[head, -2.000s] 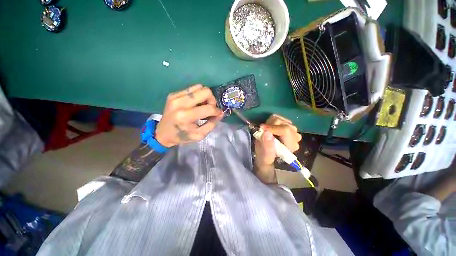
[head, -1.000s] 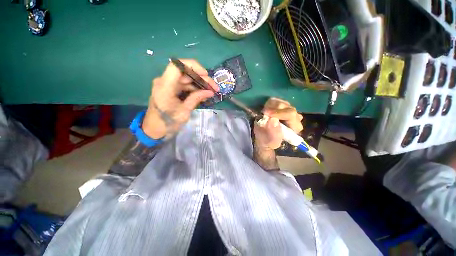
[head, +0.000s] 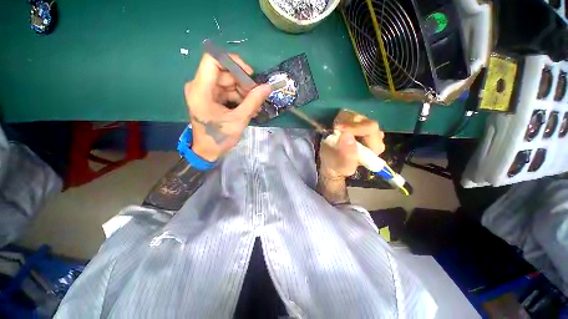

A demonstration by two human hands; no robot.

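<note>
A round blue and silvery circuit board unit (head: 282, 91) lies on a dark square fixture (head: 304, 76) near the front edge of the green bench. My left hand (head: 219, 104) holds grey metal tweezers (head: 229, 64); their points are hidden behind my fingers at the unit's left side. My right hand (head: 349, 144) holds a soldering iron (head: 374, 163) with a white handle and blue band. Its long metal tip reaches up and left to the unit's lower edge. I cannot tell whether the tip touches the unit.
A pale round tub of silvery bits (head: 293, 23) stands behind the fixture. A black fan unit (head: 430, 47) and a yellow square sponge stand (head: 498, 84) are at the right, beside a white tray (head: 492, 152). Another round unit (head: 41, 17) lies far left. White scraps (head: 184, 51) dot the bench.
My left hand moved from bunched fingers at the unit's lower left to holding the tweezers aslant across its left side. The iron stays at the unit's lower edge. The camera view has shifted.
</note>
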